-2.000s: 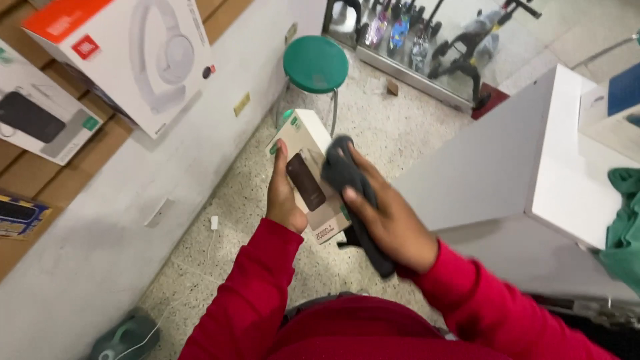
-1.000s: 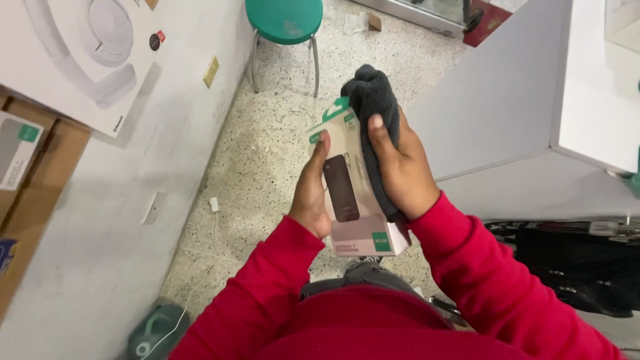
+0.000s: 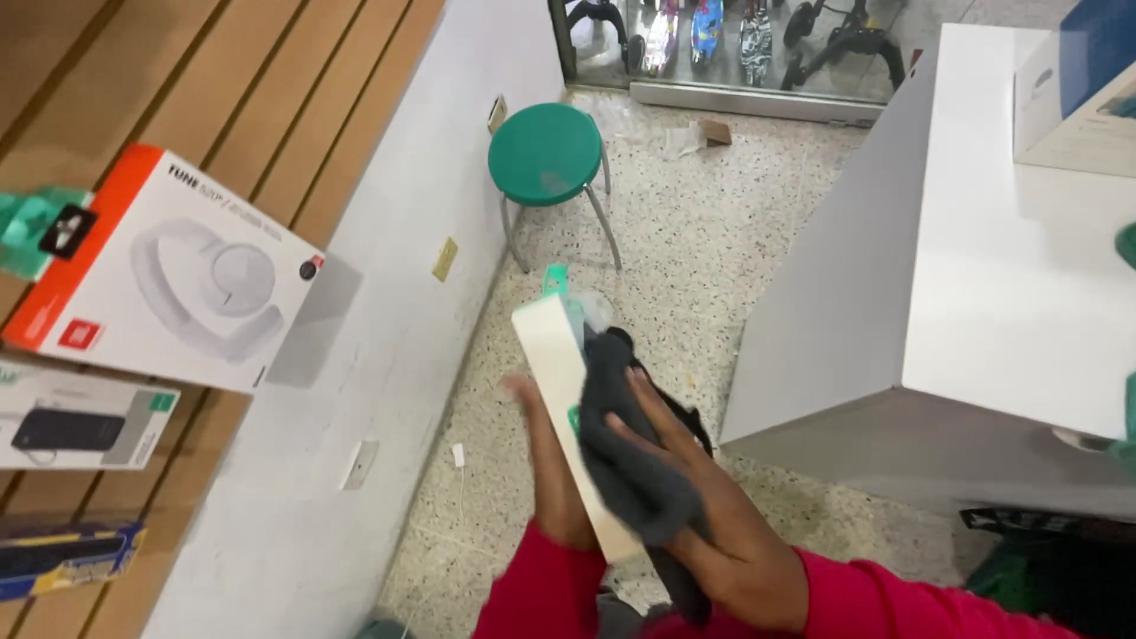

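Note:
A white retail box (image 3: pixel 568 426) with a green hang tab stands tilted between my hands, one narrow side toward the camera. My left hand (image 3: pixel 559 470) supports the box from the left, its fingertips blurred and partly hidden behind it. In my right hand (image 3: pixel 710 497) is a dark grey cloth (image 3: pixel 626 444), pressed against the right side of the box, with part of it hanging below the hand. The front of the box is hidden from view.
On the left, a boxed JBL headphone set (image 3: pixel 213 275) and other packages hang on a slatted wooden wall (image 3: pixel 266 80). A green stool (image 3: pixel 546 153) stands ahead by the white wall. At right is a white counter (image 3: pixel 1003 284) holding a box (image 3: pixel 1083 106).
The box has turned from showing its printed front to showing a narrow side. The cloth remains in my right hand against it. The view has shifted, showing more of the slatted wall.

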